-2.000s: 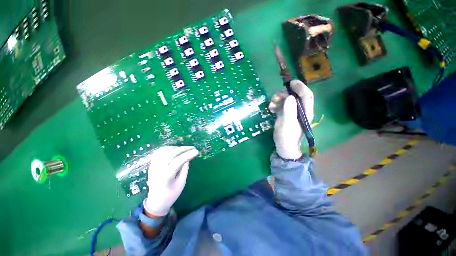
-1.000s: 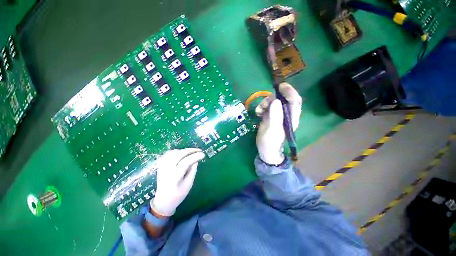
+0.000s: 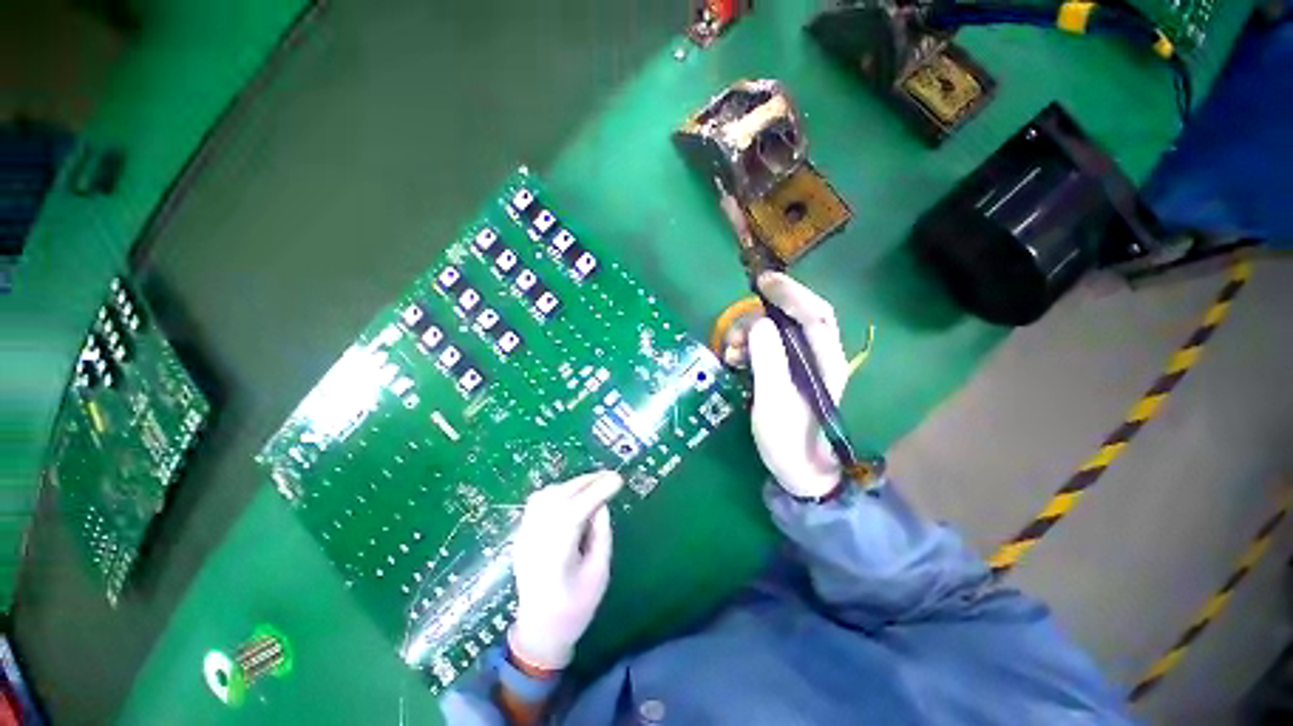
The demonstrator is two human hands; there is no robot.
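A large green circuit board [image 3: 489,426] lies tilted, with rows of dark squares with pale centres near its upper corner. My left hand [image 3: 563,567], white-gloved, is over its lower edge with fingertips pinched. A thin strand of solder wire [image 3: 461,528] trails over the board beside it; the grip itself is hidden by the fingers. My right hand [image 3: 798,390], white-gloved, is just right of the board and holds a dark soldering iron [image 3: 803,355]. The iron's tip points up, beside the sponge tray of the nearer stand [image 3: 797,213] and off the board.
A solder spool [image 3: 253,667] lies lower left. A second board [image 3: 128,426] is on the dark strip at left. A yellow-orange ring [image 3: 736,324] is partly behind my right hand. A second stand [image 3: 943,88], a black round-mouthed unit [image 3: 1014,234] and a blue sleeve [image 3: 1234,156] are at right.
The view has shifted, so the board sits lower. My right hand has moved from the nearer stand's left side to below its tray, still holding the iron. My left hand stays pinched at the board's lower edge.
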